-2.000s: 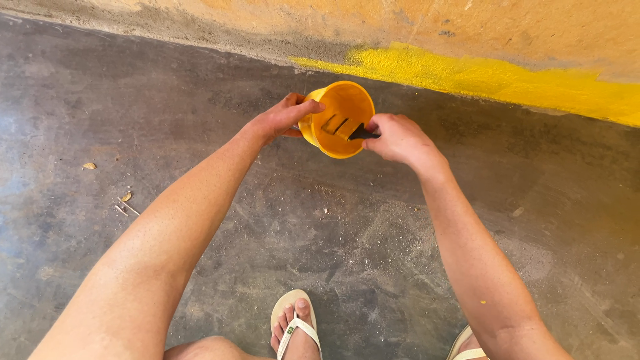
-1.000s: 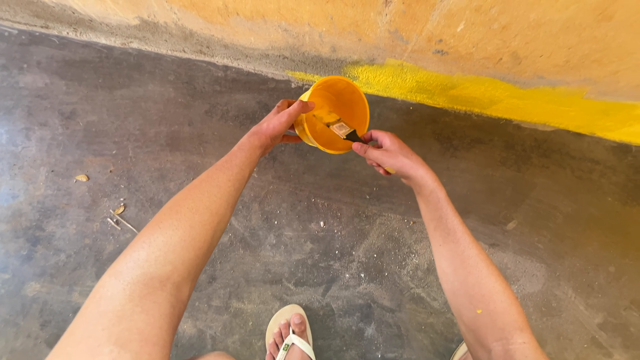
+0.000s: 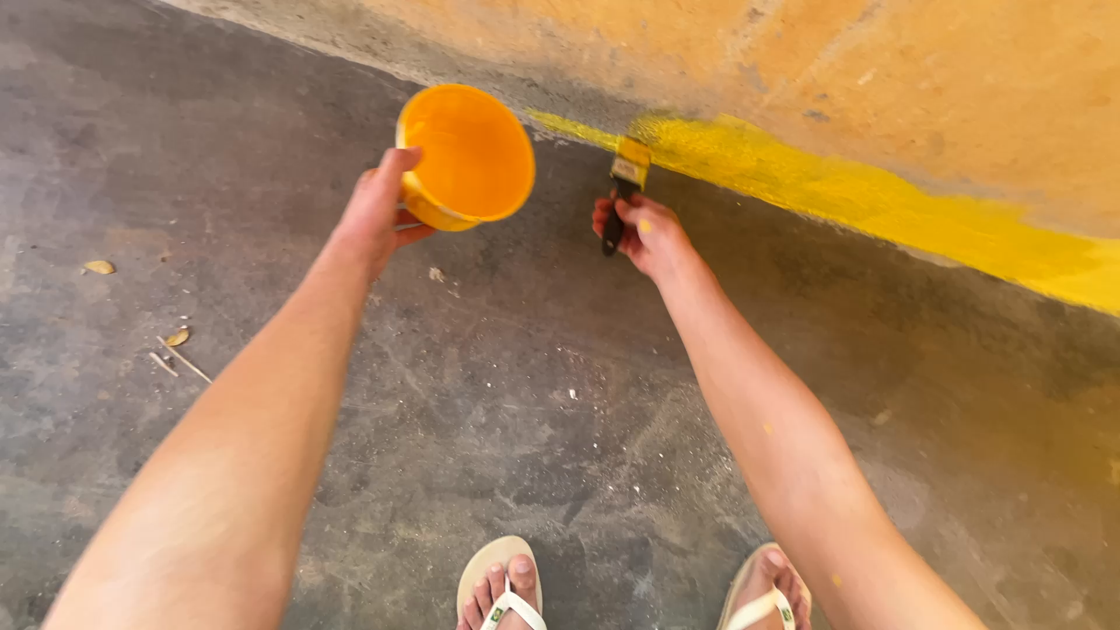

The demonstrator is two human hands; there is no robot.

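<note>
My left hand grips the rim and side of an orange-yellow plastic bucket, thumb over the rim, the bucket's mouth turned toward me. In my right hand is a flat paintbrush with a black handle, held with its bristles pointing up at the foot of the wall. The bristles are coated yellow and are at the left part of a band of yellow paint on the wall base. A thin yellow streak runs on to the left of the brush. Small yellow spots mark my right hand and forearm.
An orange wall with a bare grey lower strip crosses the top of the view. Below it lies a dark concrete floor with white specks, dry leaves and twigs at the left. My feet in flip-flops are at the bottom.
My right hand has taken the brush out of the bucket and moved it right to the wall base. The bucket is still in my left hand. A thin yellow streak now shows left of the brush.
</note>
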